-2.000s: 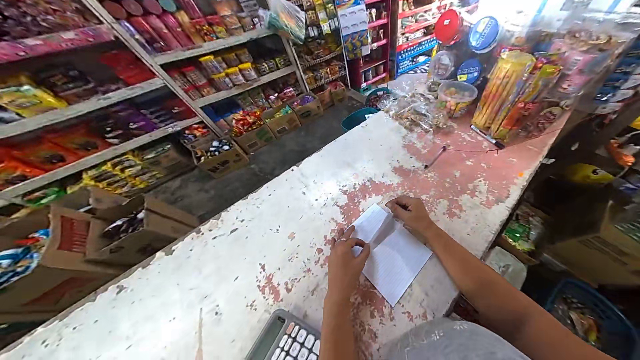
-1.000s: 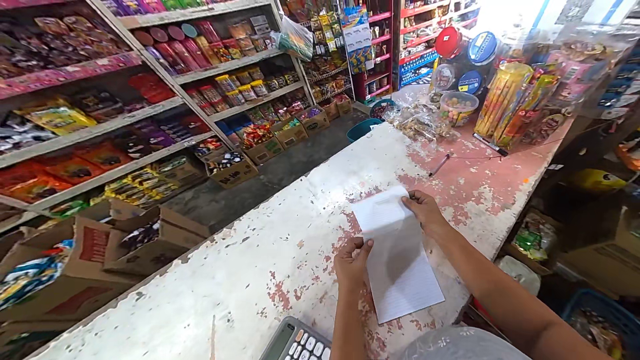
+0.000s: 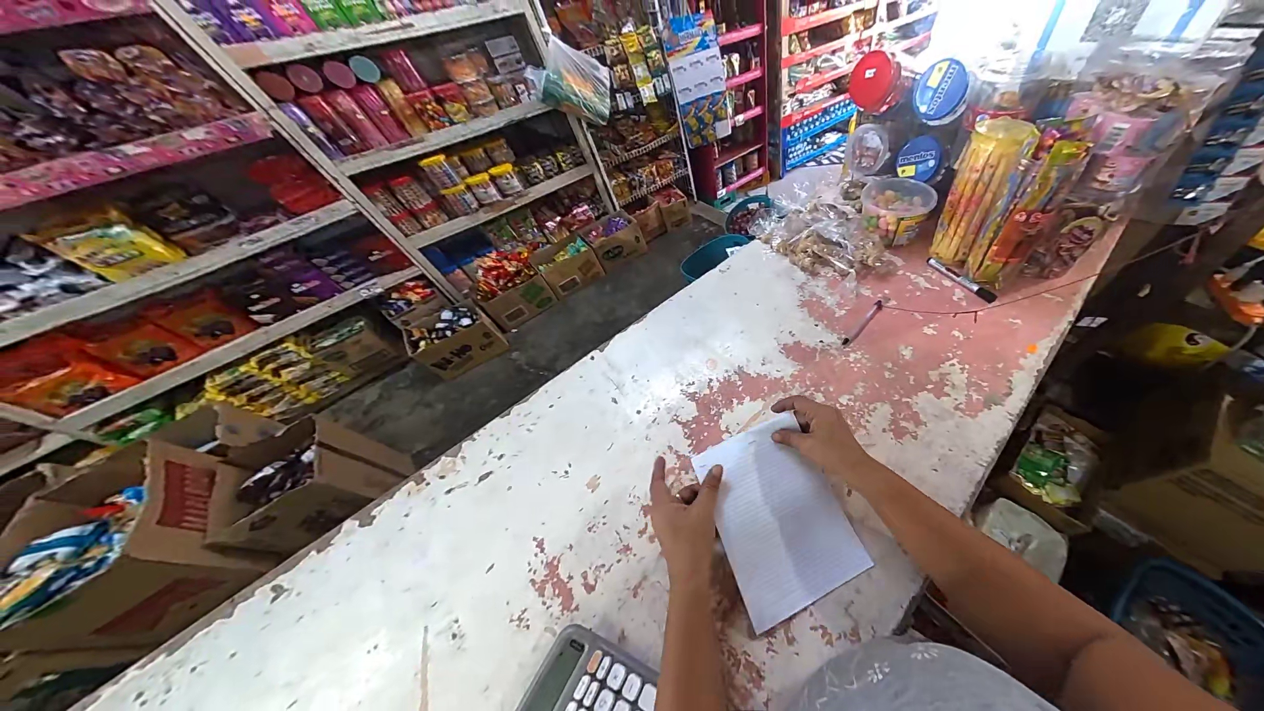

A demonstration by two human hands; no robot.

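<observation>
A lined paper pad lies at a slant on the worn counter, close to my body. My left hand has its thumb on the pad's upper left edge, its index finger raised apart. The fingers of my right hand pinch the pad's top right corner. Below my left hand, a grey calculator shows at the bottom edge of the view. A thin pen lies on the counter beyond my hands, tied to a string, and a marker rests farther back.
Candy jars, a tub of sweets and bagged snacks stand at the counter's far end. Shelves of packaged sweets line the left side across an aisle. Open cardboard boxes are beyond the counter's left edge; a blue basket is at lower right.
The pad's top sheet, folded partway two seconds ago and raised one second ago, no longer stands up at the top. My left hand has moved up along the pad's left edge.
</observation>
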